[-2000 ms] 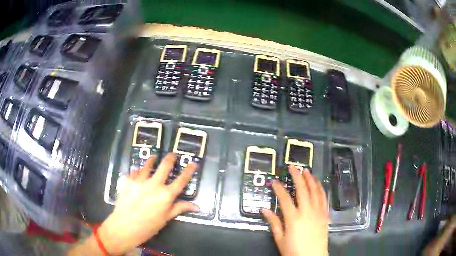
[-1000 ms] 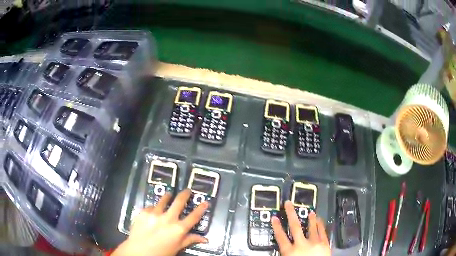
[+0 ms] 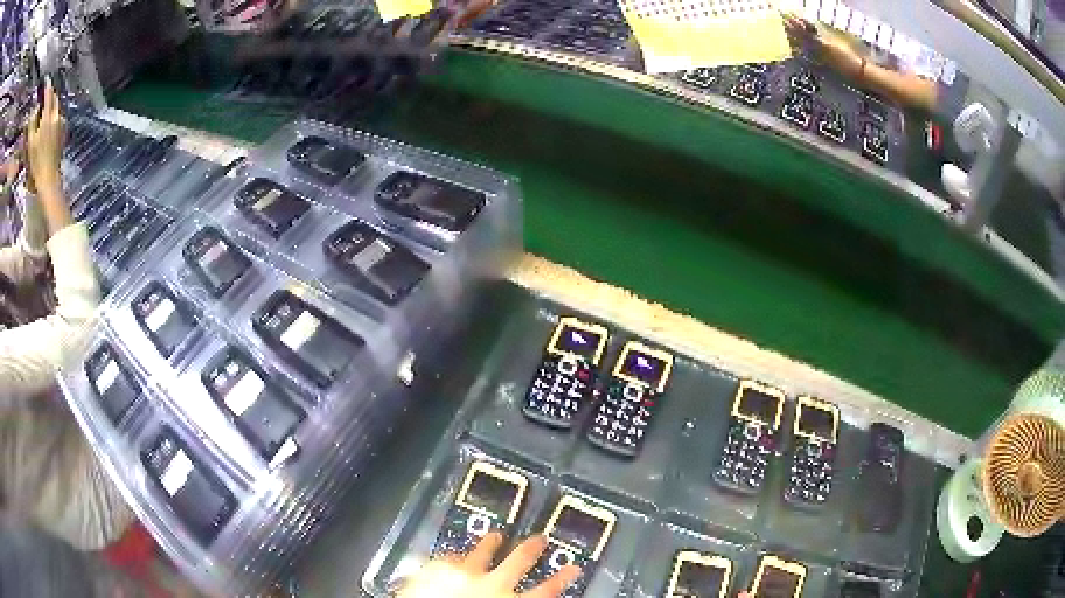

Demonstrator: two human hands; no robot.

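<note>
My left hand [image 3: 496, 575] is at the bottom edge, palm down and cut off, fingers spread over the keys of two keypad phones in the near row of a clear blister tray [image 3: 689, 491]. Their gold-edged screens [image 3: 578, 528] are dark. In the far row, two phones at the left have lit purple screens [image 3: 640, 367]; two more phones [image 3: 747, 438] have dark screens, and a black phone [image 3: 884, 473] lies face down at the right. Two near-row phones [image 3: 701, 575] are cut off by the bottom edge. My right hand is out of the picture.
Stacked blister trays [image 3: 409, 371] with face-down phones stand at left. A green conveyor belt [image 3: 747, 240] runs behind. A desk fan [image 3: 1022, 473] stands at right. Another person's arm [image 3: 53, 175] is at far left, another hand [image 3: 847, 58] beyond the belt by a yellow sheet [image 3: 707, 33].
The view has swung up and left, so the tray sits lower and further right. My right hand has left the picture. The two far-left screens changed from dark to lit purple.
</note>
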